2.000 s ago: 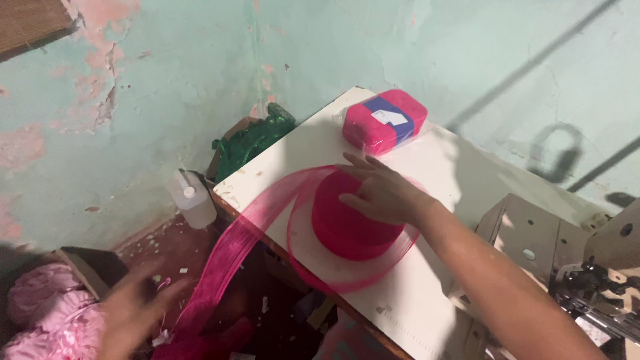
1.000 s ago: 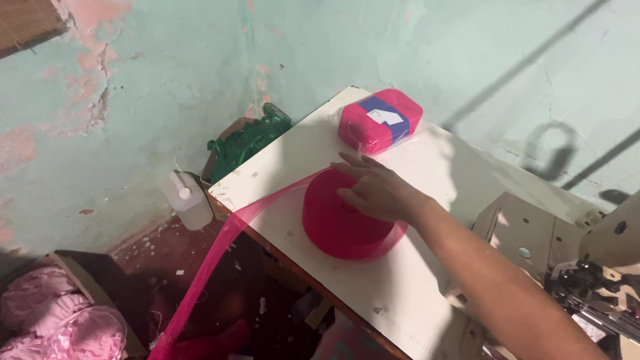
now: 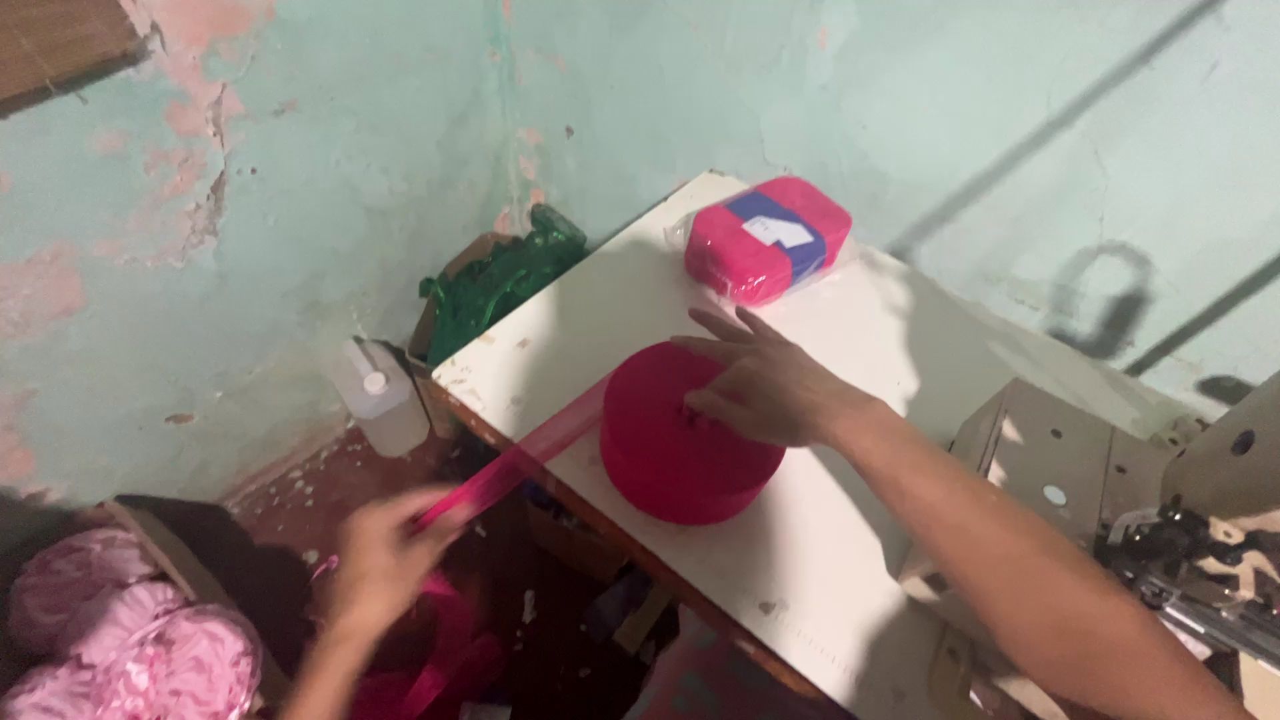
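Observation:
A roll of sheer magenta ribbon (image 3: 680, 440) lies flat on a white table (image 3: 800, 590). My right hand (image 3: 765, 385) rests on top of it, fingers spread, the thumb near the roll's centre. From the roll's left side a taut strip of ribbon (image 3: 540, 440) runs down over the table edge to my left hand (image 3: 400, 550), which is blurred and closed around it. Loose ribbon (image 3: 440, 640) hangs below that hand. Behind the roll sits a plastic-wrapped pink pack (image 3: 745, 250) with a blue band and a white label.
A sewing machine (image 3: 1200, 560) stands at the right. Left of the table are a box of green material (image 3: 505, 280) and a translucent plastic jug (image 3: 385, 400). Ruffled pink fabric (image 3: 150, 640) fills a box at lower left. A peeling wall (image 3: 380, 150) rises behind.
The wide loose loop around the roll has gone, and the ribbon now runs straight. My left hand, out of view one second ago, is back and on the strip. My right hand has stayed on the roll.

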